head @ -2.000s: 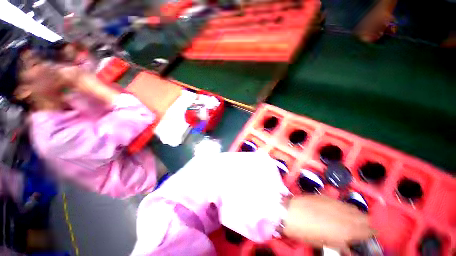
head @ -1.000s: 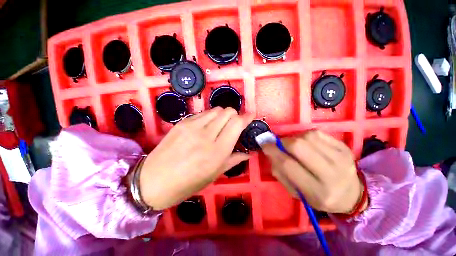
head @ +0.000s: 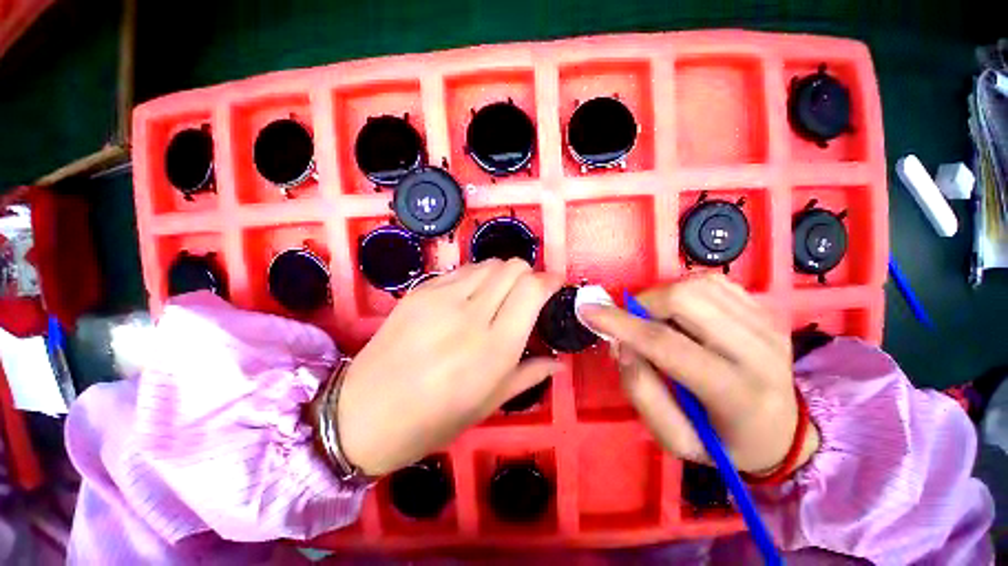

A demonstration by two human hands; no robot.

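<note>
My left hand holds a round black watch body by its left edge above the middle of the red foam tray. The side of the watch that faces up is dark. My right hand pinches a small white cloth against the watch's upper right edge. A long blue stick is also held in my right hand and points down to the right. Part of the watch is hidden by my fingers and the cloth.
Other watches sit in tray pockets, and one watch lies across pocket walls. A white bar, a white cube and another blue stick lie right of the tray. Papers are far right. A red box is at left.
The view first showed the tray at an angle with another worker at left; now it looks down on the tray. Since one second ago, the cloth has shifted from the watch's face to its upper right edge.
</note>
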